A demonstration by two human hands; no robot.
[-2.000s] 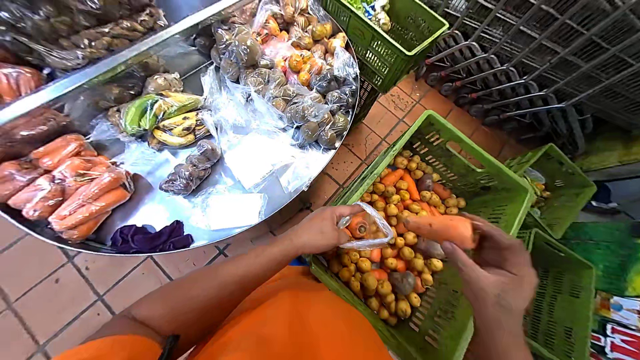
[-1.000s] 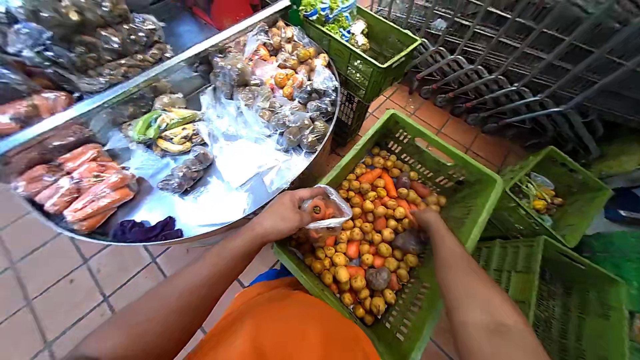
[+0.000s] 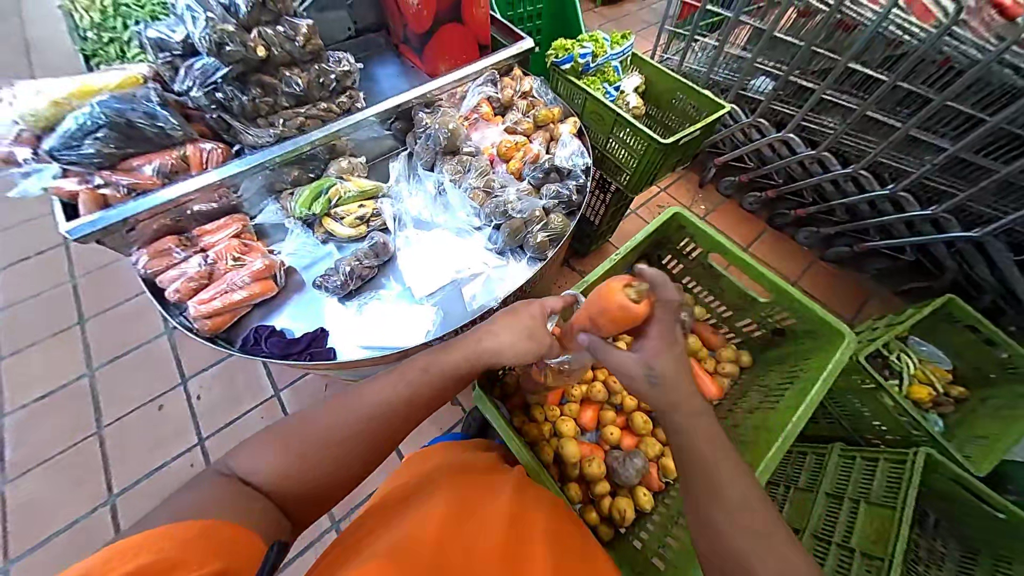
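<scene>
My right hand [image 3: 652,344] grips a large carrot [image 3: 612,307] by its thick end, above a green plastic crate [image 3: 792,400]. My left hand [image 3: 524,332] holds a clear plastic bag [image 3: 560,370] at its mouth, right beside the carrot, whose lower end is at the bag; how far it is inside is hidden. Under both hands, small yellow potatoes [image 3: 596,392] lie mixed with carrots [image 3: 706,379] in the crate. A round dark vegetable, perhaps a beet [image 3: 626,467], rests on top of them.
Left of the crate, a metal display counter [image 3: 300,272] bears bagged carrots [image 3: 232,280], plantains [image 3: 344,210], bagged produce [image 3: 512,152], loose plastic bags [image 3: 440,240] and a dark purple cloth [image 3: 288,344]. More green crates [image 3: 944,384] stand at right, with shopping carts [image 3: 864,144] behind.
My right hand has risen from the potatoes with a carrot and come to the bag. Two seconds ago it held a carrot farther right of the bag.
</scene>
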